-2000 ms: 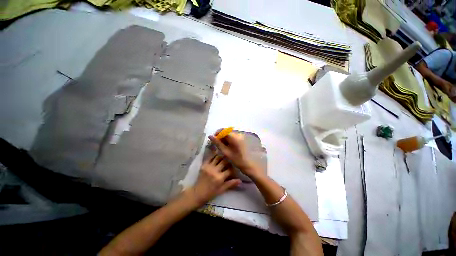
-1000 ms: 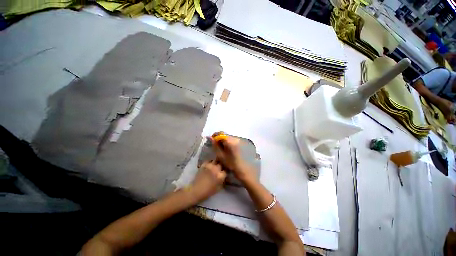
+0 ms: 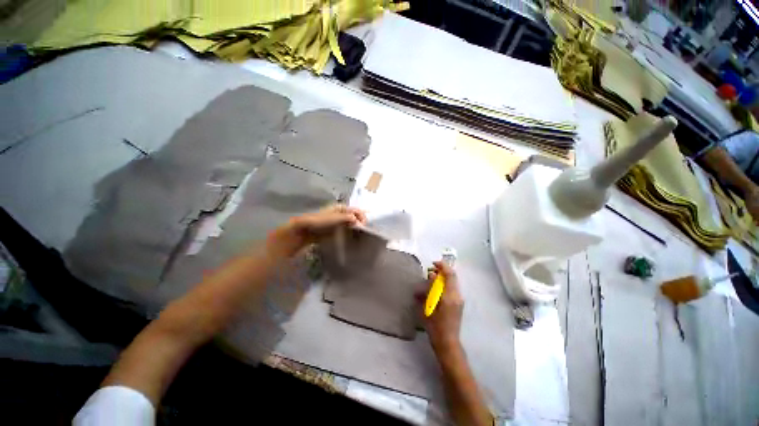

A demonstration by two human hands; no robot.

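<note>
A grey-brown panel (image 3: 379, 291) lies in front of me on a pale sheet. My left hand (image 3: 320, 229) is at its far left edge, fingers closed on that edge, which is raised and blurred. A pale flap (image 3: 389, 225) shows beside the fingertips; whether it is the panel's underside is unclear. My right hand (image 3: 445, 306) is at the panel's right edge and holds the brush (image 3: 434, 294) by its yellow handle, pale tip pointing away from me. Laid-out grey-brown panels (image 3: 166, 200) form two overlapping columns at left, partly behind my left forearm.
A white glue dispenser (image 3: 537, 216) with a tall cone stands right of the panel. A small tan scrap (image 3: 374, 181) lies beyond it. Stacked panels (image 3: 474, 75) and yellow material (image 3: 291, 33) lie at the far side. An amber bottle (image 3: 682, 289) lies right. Another person's arm (image 3: 732, 170) shows far right.
My left hand has moved away from me and left, raising the panel's edge. My right hand has moved right with the brush, off the panel's middle, uncovering its surface.
</note>
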